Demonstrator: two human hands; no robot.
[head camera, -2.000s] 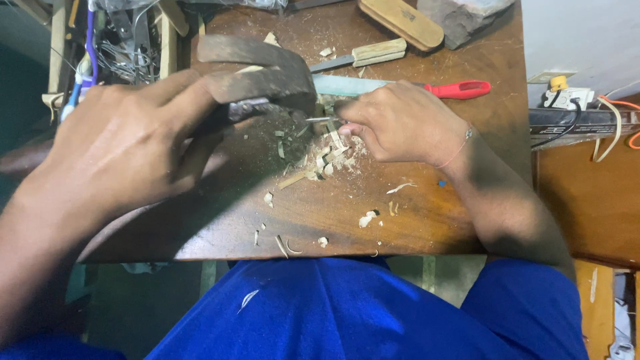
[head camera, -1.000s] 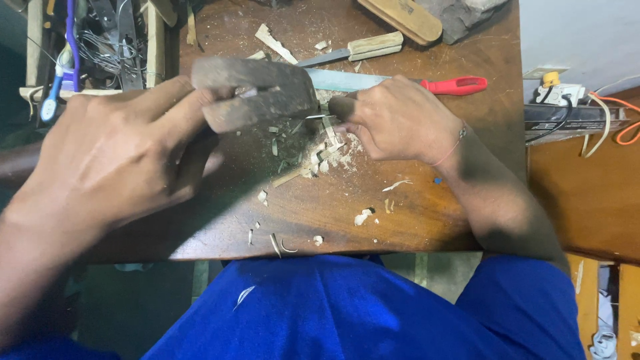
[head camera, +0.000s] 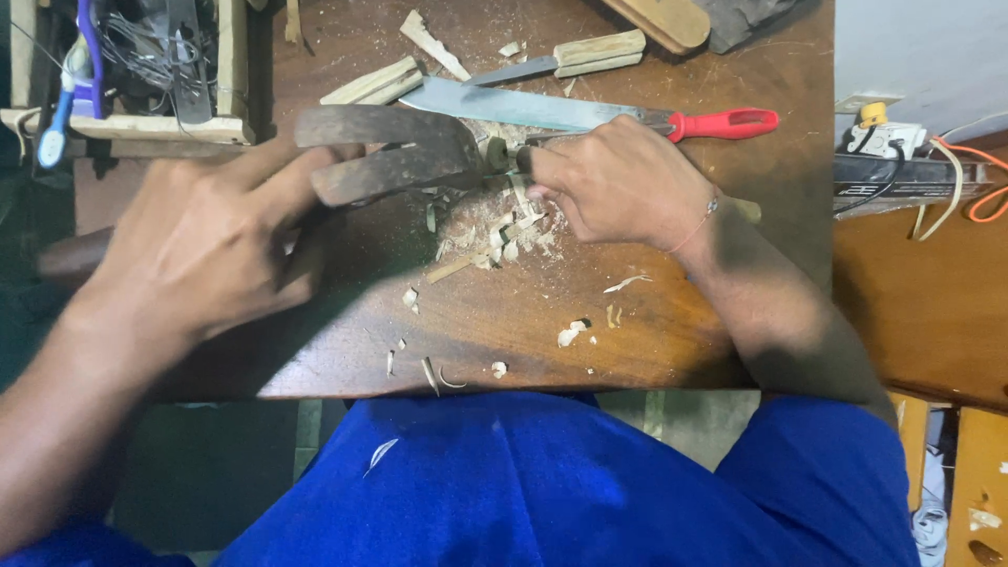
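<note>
A claw hammer (head camera: 402, 153) is in my left hand (head camera: 213, 220), its dark split claw facing up toward me and its handle poking out past the left side of my hand. Close to the hammer head, my right hand (head camera: 622, 185) is closed on a thin, dark metal tool (head camera: 543, 140) whose kind I cannot tell, since my fingers cover most of it. Wood shavings (head camera: 504, 236) and sawdust lie below, between my hands. Behind my right hand a knife blade (head camera: 512, 102) with a red handle (head camera: 728, 124) lies flat on the wooden table (head camera: 488, 315).
A smaller knife with a rough wooden handle (head camera: 600, 53) and a wood piece (head camera: 374, 81) lie farther back. A wooden block (head camera: 661, 20) and a grey stone (head camera: 744, 24) are at the back right. A wooden box (head camera: 189, 130) of wires stands left; a plug and cables (head camera: 890, 142) are right.
The hammer has shifted off the wood piece behind it, which now shows beside the knife blade. My right hand stays in about the same place, still closed.
</note>
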